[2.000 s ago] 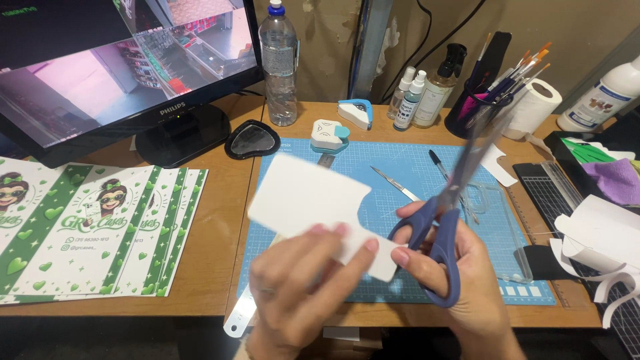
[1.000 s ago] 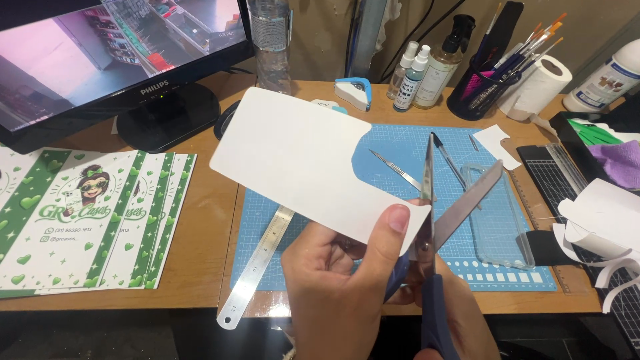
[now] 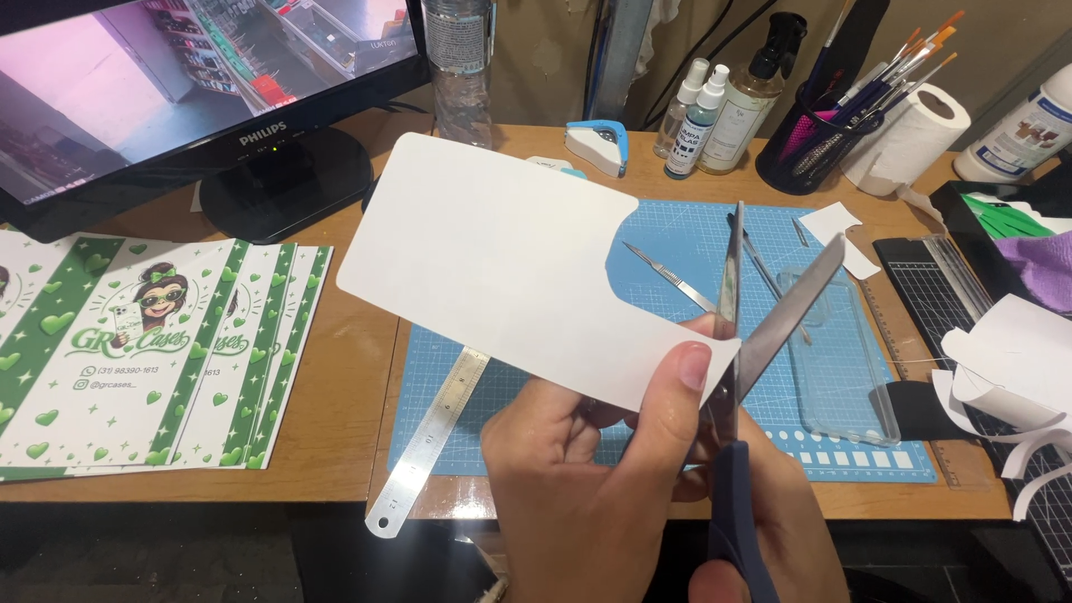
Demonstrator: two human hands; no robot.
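My left hand pinches a white sheet by its lower right end, thumb on top. The sheet has rounded corners and a curved notch in its right side. My right hand, partly behind the left, holds blue-handled scissors, their blades apart at the sheet's right tip. Beneath lie a blue cutting mat, a scalpel, a dark pen and a clear phone case. A steel ruler sticks out from under the sheet.
Printed bags or cards and a monitor stand left. Behind are a plastic bottle, a tape dispenser, spray bottles, a brush holder and a paper roll. At right lie a paper trimmer and curled white offcuts.
Since two seconds ago, the sheet and my hands have come closer to the view, and the scissors have turned so that their blades stand at the sheet's right tip. Little differs from one second ago.
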